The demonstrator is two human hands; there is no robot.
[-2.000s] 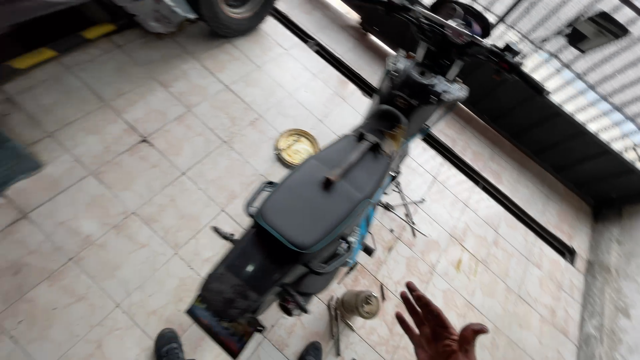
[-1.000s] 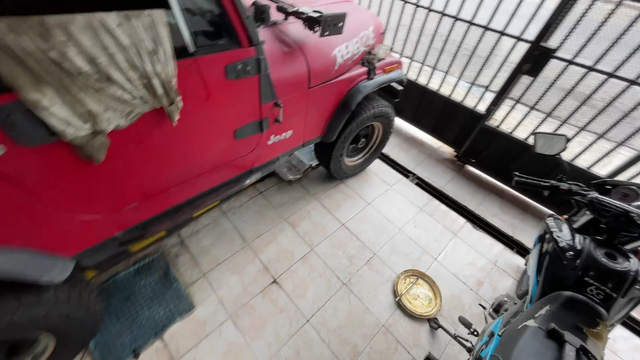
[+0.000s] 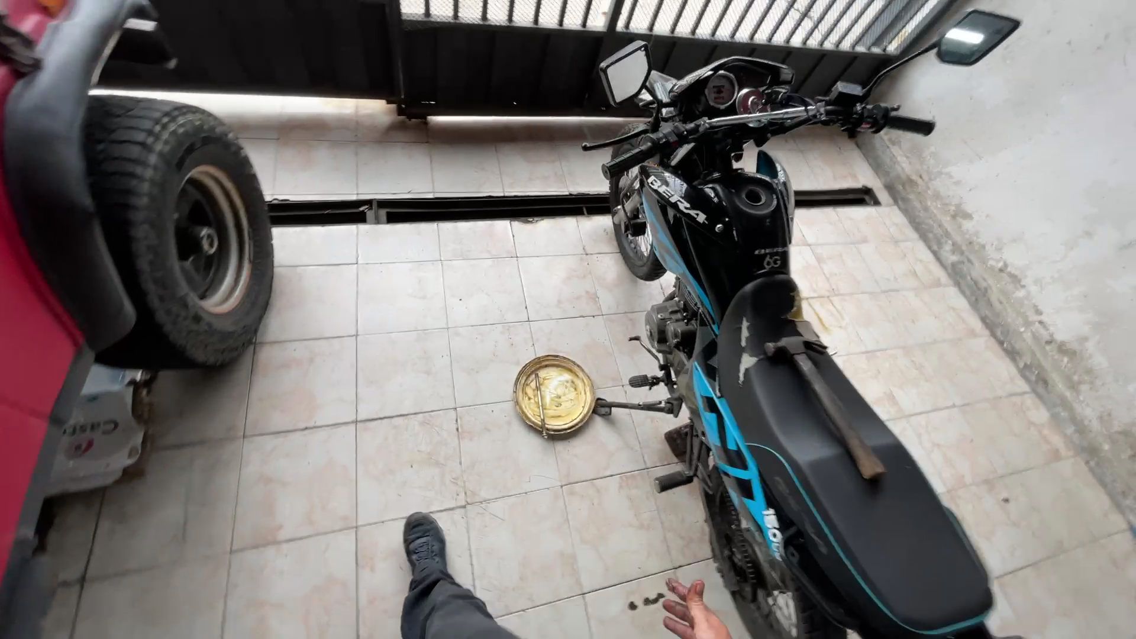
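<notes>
My right hand (image 3: 697, 614) shows at the bottom edge with its fingers apart, holding nothing, left of the motorcycle's rear wheel. My left hand is out of view. A black and blue motorcycle (image 3: 754, 373) stands on its side stand. Across its black seat (image 3: 887, 541) lies a hammer (image 3: 830, 404) with a worn wooden handle, its head toward the tank. Left of the side stand, a round metal dish (image 3: 522, 404) smeared with yellowish grease rests on the tiles, a thin metal rod (image 3: 540, 404) in it. A few small dark pieces (image 3: 652, 600) lie beside my hand.
A red vehicle's wheel (image 3: 200, 235) is at the left, with a plastic container (image 3: 93, 435) behind it. A floor channel (image 3: 497, 209) runs before the dark metal gate (image 3: 266, 53). A rough wall (image 3: 1056, 204) stands right. My shoe (image 3: 424, 541) is on the tiles.
The view has swung widely, toward the red vehicle and back over the motorcycle. The hammer lies on the seat in the oldest frame too. An open hand shows there as well.
</notes>
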